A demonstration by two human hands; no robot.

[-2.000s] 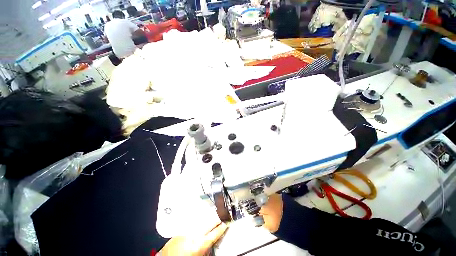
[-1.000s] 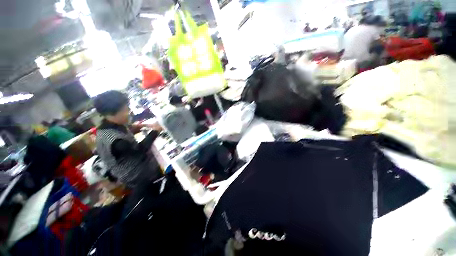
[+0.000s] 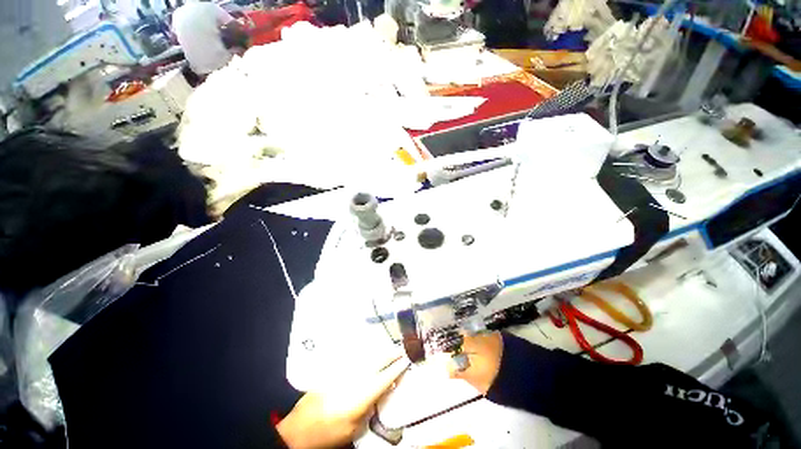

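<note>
A dark garment panel (image 3: 176,342) with white lines lies over the left part of the table. The white sewing machine (image 3: 474,232) with a blue stripe stands across the middle. My left hand (image 3: 338,408) is left of the needle area, its fingertips together at the presser foot; what they pinch is not clear. My right hand (image 3: 479,361), in a dark sleeve, is just right of the needle area, its fingers partly hidden behind the machine parts. A pale piece with a dark edge (image 3: 430,399) lies between and below the hands.
Shears with red (image 3: 606,338) and yellow-orange (image 3: 628,302) handles lie right of the machine head. A cream cloth pile (image 3: 299,96) is behind. A black heap (image 3: 79,202) and a clear plastic bag (image 3: 66,320) are at left. A person in white (image 3: 200,37) is at the back left.
One second ago the view was turned left toward the panel and another person. Now it is back on the machine, with both hands at the needle area, much as two seconds ago.
</note>
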